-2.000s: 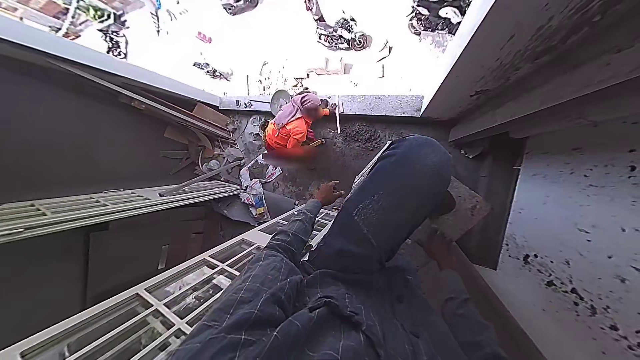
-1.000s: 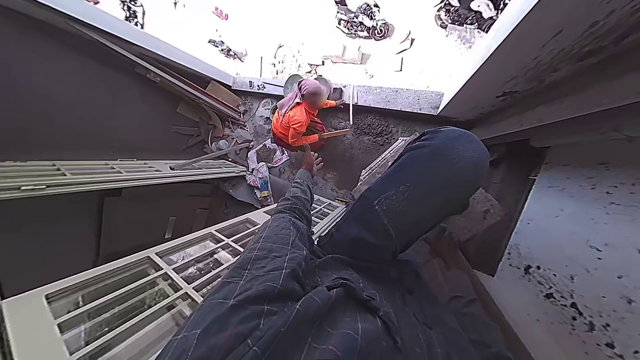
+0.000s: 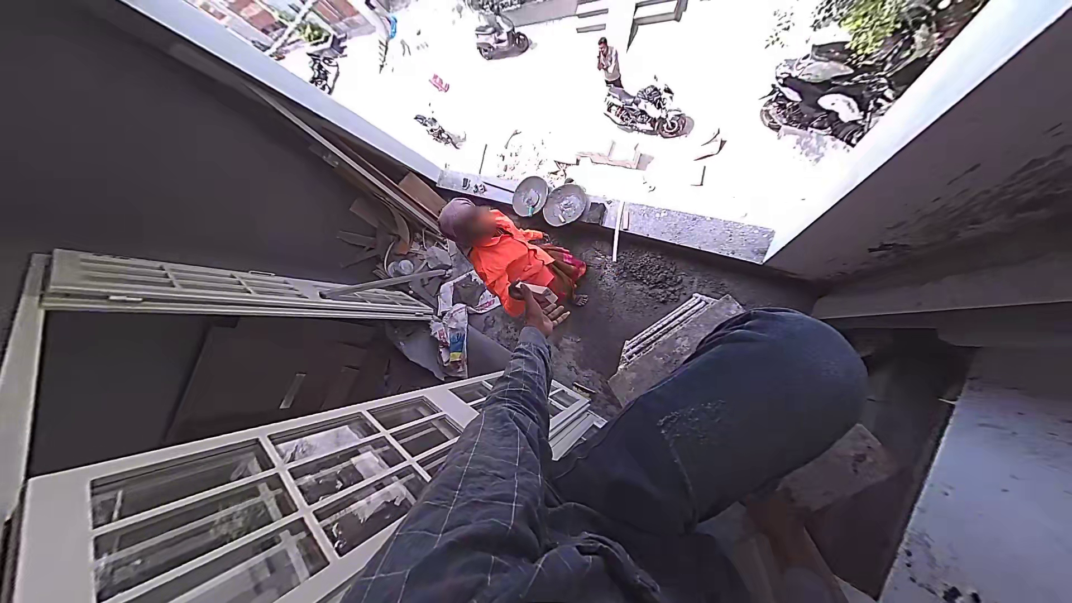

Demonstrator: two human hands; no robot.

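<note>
My left hand reaches out at the end of a checked dark sleeve, with a small pale block between its thumb and fingers. What the block is made of cannot be told. Right beside the hand is a co-worker in an orange top and a head covering, low on the rough grey floor; the co-worker's near hand is hard to make out by the block. My right hand is out of view. My bent knee in dark jeans fills the lower right.
White-framed glazed panels stand at left and below. Two round metal pans sit by the ledge. Stacked slabs lie beside my knee. Sacks and scraps lie left of the co-worker. Parked motorcycles and a person are far below.
The co-worker has turned and leans toward the left; the flat piece in the co-worker's hand a second ago is no longer seen there. A pale block is now at my left hand, which was empty two seconds ago.
</note>
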